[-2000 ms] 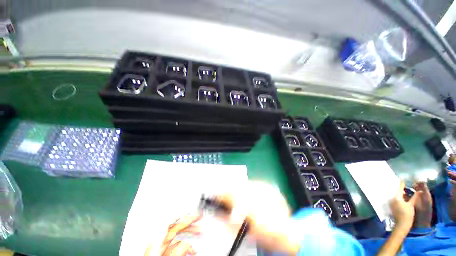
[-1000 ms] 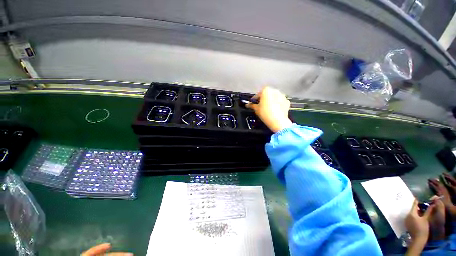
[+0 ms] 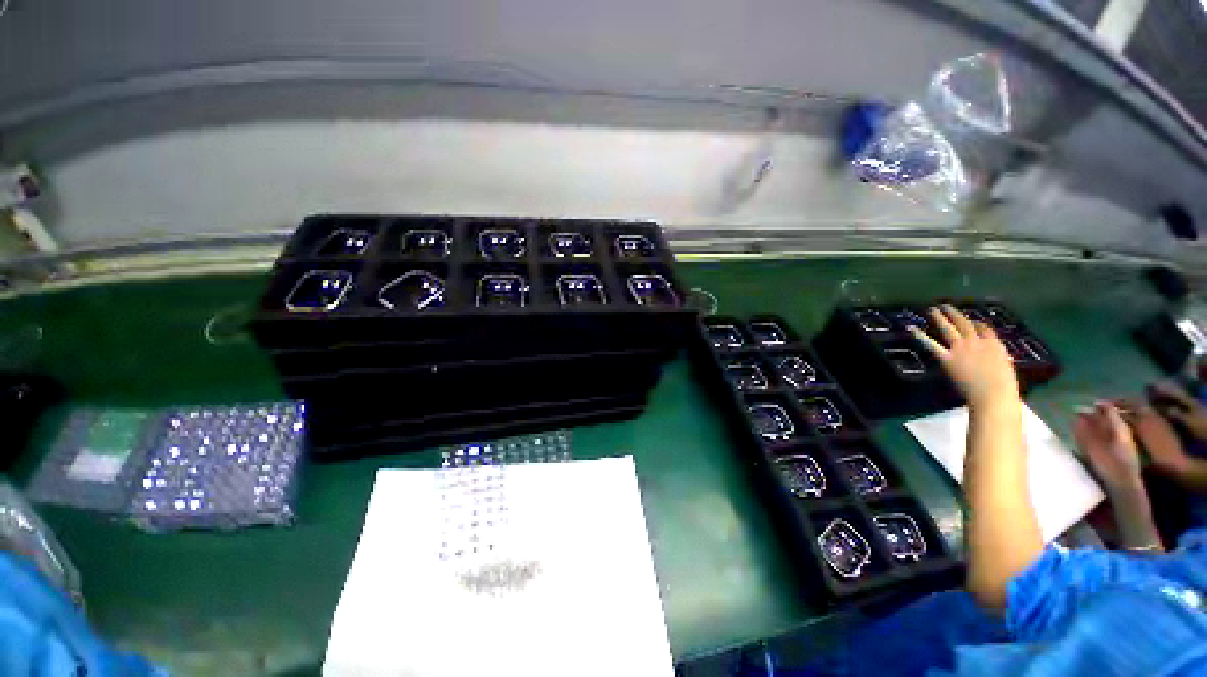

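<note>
A white work sheet (image 3: 410, 635) lies in front of me, with a small pile of dark specks (image 3: 503, 577) and short rows of specks above it. Behind it stands a stack of black foam trays (image 3: 457, 370); every pocket in the top tray shows a dark case with a bright outline. A single foam tray of cases (image 3: 755, 456) lies to the right. Neither of my hands is in view. A blue sleeve (image 3: 46, 628) shows in the bottom left corner with no hand visible; whose it is, I cannot tell.
Clear blister trays (image 3: 219, 463) lie at left, beside a clear plastic bag (image 3: 37, 542). At right, another person's hand (image 3: 973, 355) reaches over a foam tray (image 3: 913, 384) behind a white sheet (image 3: 1052, 483). That person's other hand (image 3: 1109, 447) is raised nearby. Plastic bags (image 3: 913, 159) hang on the wall.
My right hand and sleeve have left the top foam tray and the picture; the upper-row pocket there now shows a case. My left fingers are gone too. The other person's hand has moved onto their tray.
</note>
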